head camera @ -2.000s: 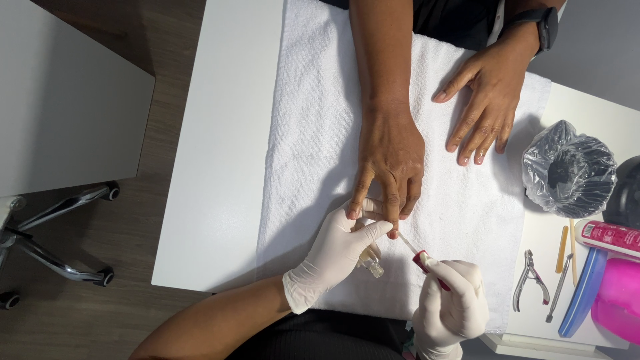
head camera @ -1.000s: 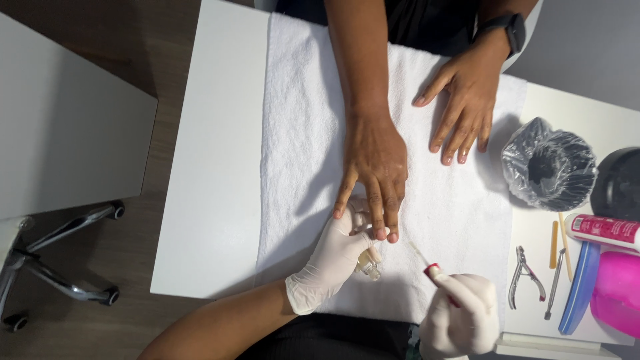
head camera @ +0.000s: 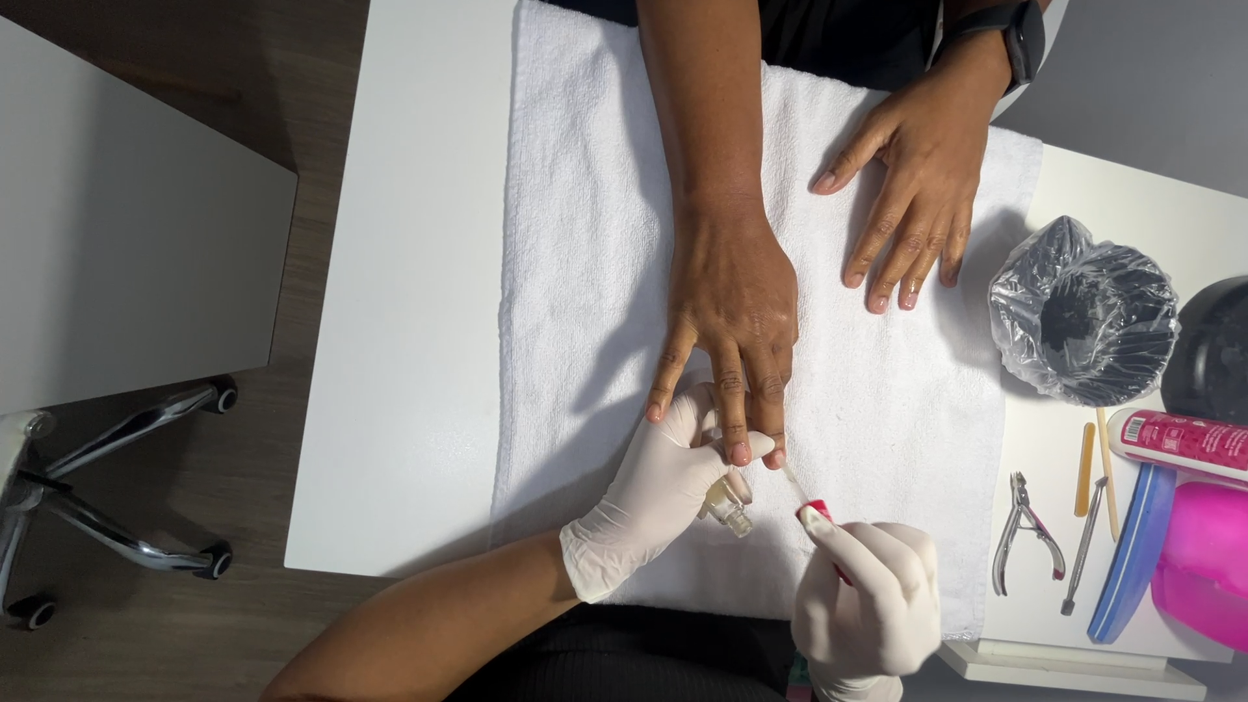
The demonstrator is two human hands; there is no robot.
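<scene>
My left hand (head camera: 658,478), in a white glove, holds a small clear glass nail polish bottle (head camera: 727,507) and has its thumb at the fingertips of another person's hand (head camera: 736,283). In my gloved right hand (head camera: 868,590) is a polish brush with a red cap (head camera: 813,509), its tip at or very near a fingernail of that hand. The person's other hand (head camera: 916,185) lies spread on a white towel (head camera: 585,292), with a dark watch on the wrist.
Right of the towel stand a plastic-lined bowl (head camera: 1082,312) and a black round object (head camera: 1214,351). Below them lie a red-and-white bottle (head camera: 1185,444), cuticle nippers (head camera: 1022,531), a metal cuticle pusher (head camera: 1084,546), wooden sticks (head camera: 1084,470), a blue nail file (head camera: 1133,556) and a pink container (head camera: 1204,556).
The brush was at a fingertip two seconds ago, stood away to the right of the fingers one second ago, and is back near a nail now. My left hand keeps the bottle.
</scene>
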